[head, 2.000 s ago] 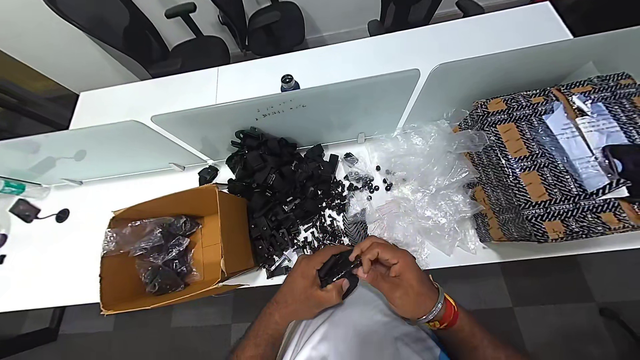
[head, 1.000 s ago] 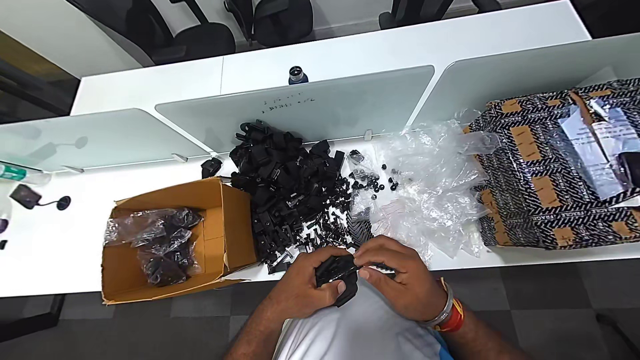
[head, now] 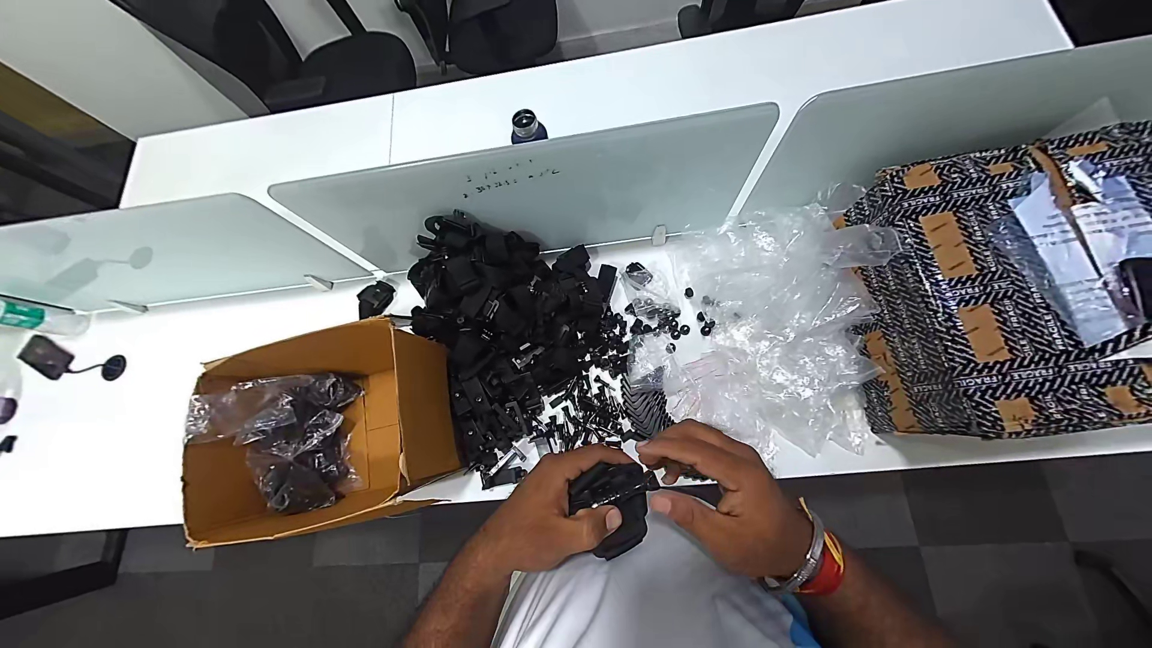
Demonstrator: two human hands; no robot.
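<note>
A black plastic part point(head: 621, 508) is in the grip of my left hand point(head: 562, 513), in front of my body at the desk's near edge. My right hand point(head: 715, 490) is at that part's right end, with thumb and forefinger close to it; whether a small piece sits between those fingertips cannot be told. Beyond my hands lies a heap of black plastic parts point(head: 504, 306), with many small black pieces and metal screws or pins point(head: 585, 409) spread on its near right side.
An open cardboard box point(head: 423, 405) with plastic-bagged black parts point(head: 301, 441) stands left of the heap. Clear plastic bags point(head: 765, 333) and a large taped package point(head: 972, 297) lie to the right. A frosted glass divider point(head: 594, 189) runs behind, with a bottle point(head: 527, 128) beyond it.
The fingers of my right hand have spread and drawn slightly back from the black part. My left hand keeps its hold.
</note>
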